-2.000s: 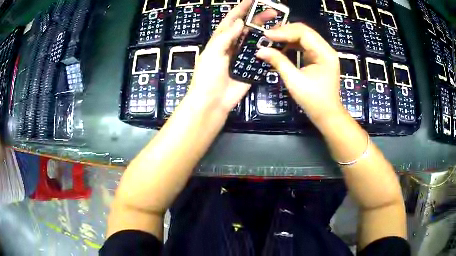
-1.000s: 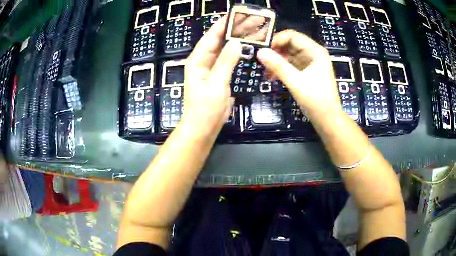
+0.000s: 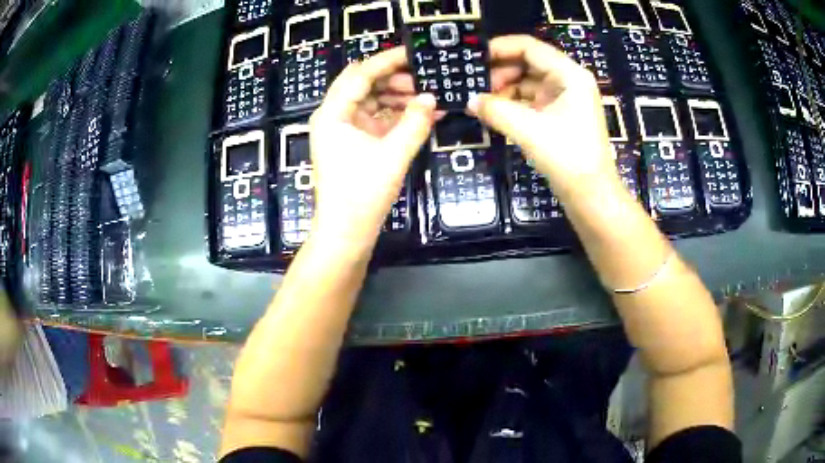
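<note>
A fitted housing (image 3: 450, 65) is held upright between both hands at the top middle, its numeral rows facing me. Its gold-framed window is cut off by the top edge of the picture. My left hand (image 3: 375, 127) grips its left side, thumb at the lower left corner. My right hand (image 3: 538, 113) grips its right side, thumb at the lower right corner. Below the hands lies the black blister tray (image 3: 362, 260) with rows of fitted housings, one (image 3: 463, 185) directly under the held piece. My forearms hide part of the tray.
Long dark keypad stacks (image 3: 77, 181) stand at the left, with a loose greyish keypad (image 3: 127, 193) on their right side. A neighbouring tray (image 3: 801, 118) of housings lies at the far right. A red stool (image 3: 136, 369) shows below the green bench (image 3: 226, 303) at the left.
The held housing has turned upright and now shows all its numeral rows. My left thumb has moved from beside the navigation key to the lower corner, and my right thumb has moved to the other.
</note>
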